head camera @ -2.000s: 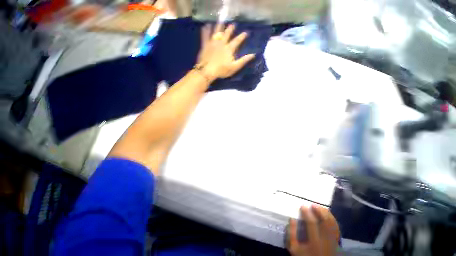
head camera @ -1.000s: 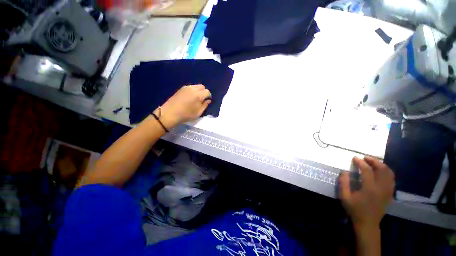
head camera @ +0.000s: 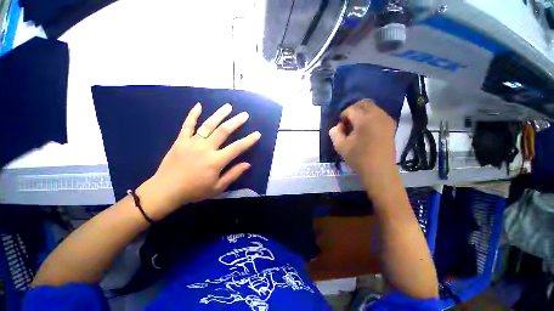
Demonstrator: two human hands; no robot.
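A dark navy cut panel (head camera: 133, 130) lies flat on the white table in front of the sewing machine's needle area. My left hand (head camera: 209, 152) lies on it, palm down with fingers spread. My right hand (head camera: 364, 133) is curled over a navy sewn pile (head camera: 370, 85) to the right of the needle; its fingertips are partly hidden, so I cannot tell whether it grips the cloth. The presser foot and needle area (head camera: 287, 58) is under bright glare above the panel's right corner.
The machine head (head camera: 425, 58) spans the upper right. Black-handled shears (head camera: 419, 146) and a slim upright tool (head camera: 443, 152) lie right of the pile. Navy stacks (head camera: 33, 97) are at far left. A ruler (head camera: 54, 181) runs along the front edge. Blue crates (head camera: 474, 225) stand below.
The view has swung right towards the machine. My left hand has moved from the left stack to a panel in front of the needle. My right hand has moved from the table edge onto the right pile.
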